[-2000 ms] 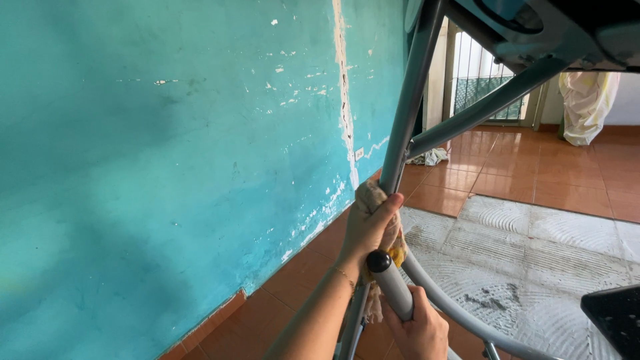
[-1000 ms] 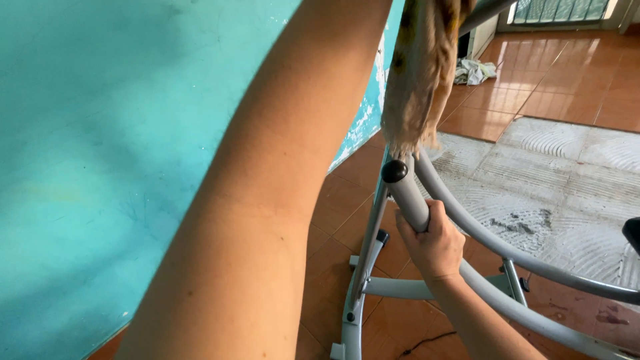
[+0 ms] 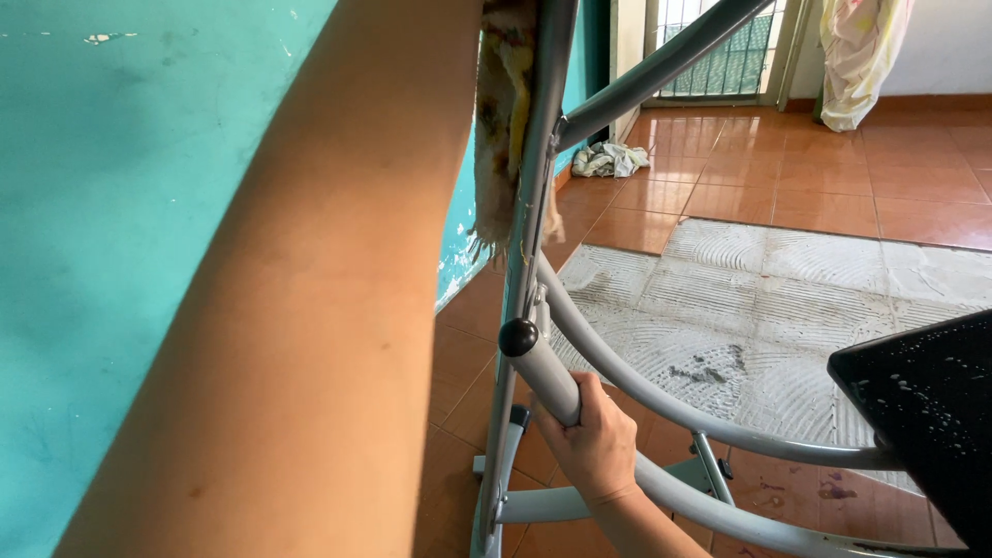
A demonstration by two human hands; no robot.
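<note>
My right hand (image 3: 593,438) grips the grey tubular handle (image 3: 546,380) of a metal frame, just below its round black end cap. My left forearm rises large across the view, and my left hand is out of sight past the top edge. Beside that forearm a stained, frayed cloth (image 3: 504,132) hangs behind the upright grey metal tube (image 3: 535,186); its upper end is cut off by the view. A second tube slants up to the right from the upright, and curved tubes sweep right below.
A turquoise wall (image 3: 116,194) with peeling paint stands at the left. A black panel with pale specks (image 3: 922,418) juts in at the right. Behind lie bare mortar patches (image 3: 697,294) among reddish floor tiles (image 3: 814,182), a crumpled cloth (image 3: 611,160), and a barred door (image 3: 721,54).
My left hand, on the cloth at the tube two seconds ago, has moved up out of view. The cloth now hangs lower along the tube. My right hand still holds the handle.
</note>
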